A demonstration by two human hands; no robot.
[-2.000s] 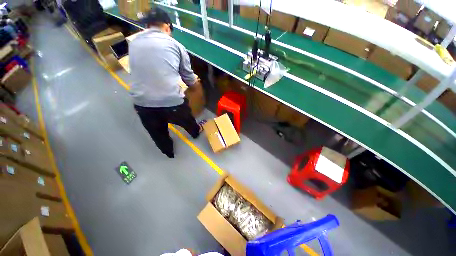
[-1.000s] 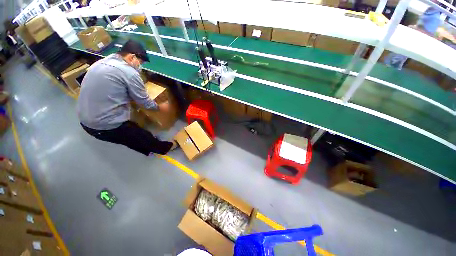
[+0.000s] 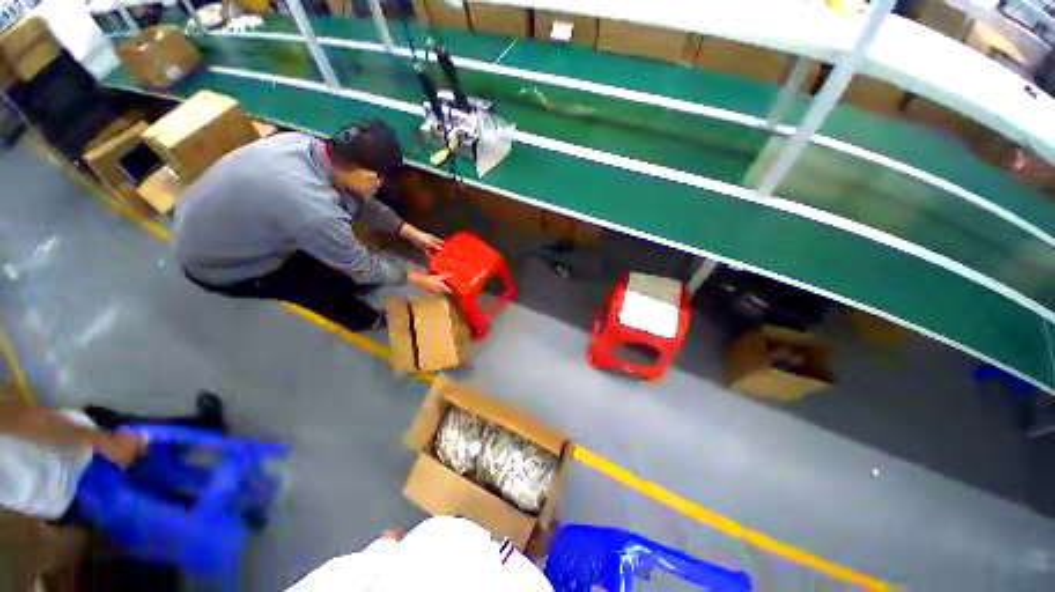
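No hand of mine can be made out. A white cloth shape [image 3: 434,561] with a small striped band is cut off by the bottom edge; I cannot tell whose it is. Beside it a blue plastic stool [image 3: 631,561] is partly cut off at the bottom. An open carton [image 3: 445,491] with crinkled silvery-beige bundles [image 3: 498,457] stands on the floor just beyond. A smaller closed carton [image 3: 428,335] lies past it. A crouching person in grey has both hands at a red stool [image 3: 472,272].
At the left edge, a blurred person's arm in white reaches to a blue stool [image 3: 191,491]. Another red stool [image 3: 642,330] with white sheets stands by the green bench [image 3: 648,220]. An open carton [image 3: 777,362] sits under the bench. Yellow line [image 3: 717,526] crosses the floor.
The person in grey has bent down, left the large carton and now touches the red stool. The blurred person with a blue stool has appeared at left. More white cloth shows at the bottom.
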